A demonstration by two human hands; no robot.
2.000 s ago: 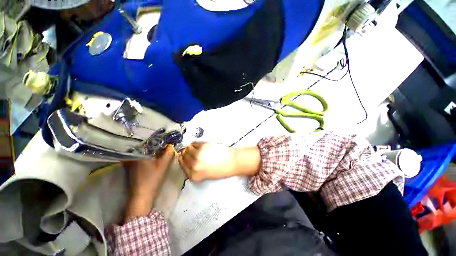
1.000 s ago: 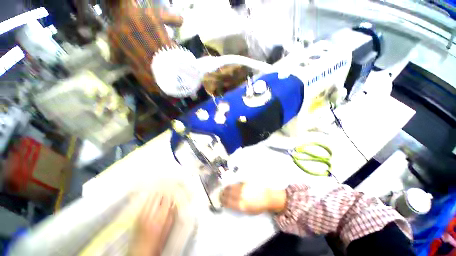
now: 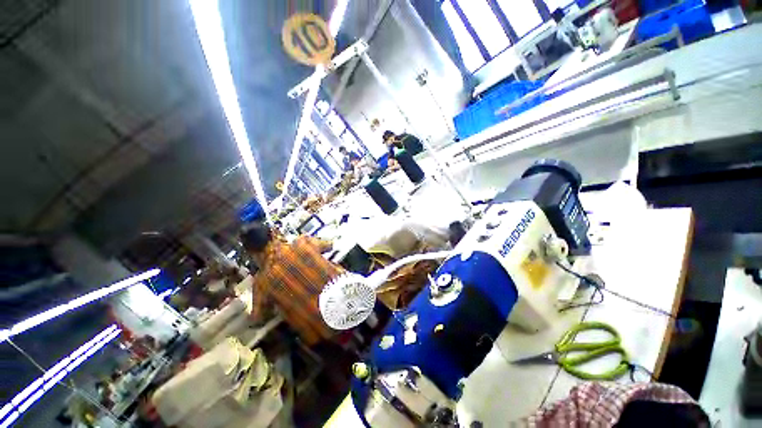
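Note:
The white sewing machine head (image 3: 514, 226) marked MEIDONG stands at the lower right, with a blue cloth cover (image 3: 451, 326) over its arm. The green-handled scissors (image 3: 589, 349) lie on the white table (image 3: 643, 259) right of the machine, blades pointing left. A checked sleeve (image 3: 597, 407) of my right arm shows at the bottom edge; my right hand is out of the picture. My left hand is also out of the picture. The needle area is cut off by the bottom edge.
A round white fan (image 3: 348, 301) stands behind the machine arm. A person in an orange checked shirt (image 3: 297, 280) is beyond it. Beige pieces (image 3: 221, 389) are piled at lower left. Dark thread cones (image 3: 381, 196) stand behind. Blue crates (image 3: 497, 109) are at upper right.
The view has swung up and away from the work to the workshop. The machine and scissors now sit lower and further right in the picture. Both hands and the beige work piece have left the picture.

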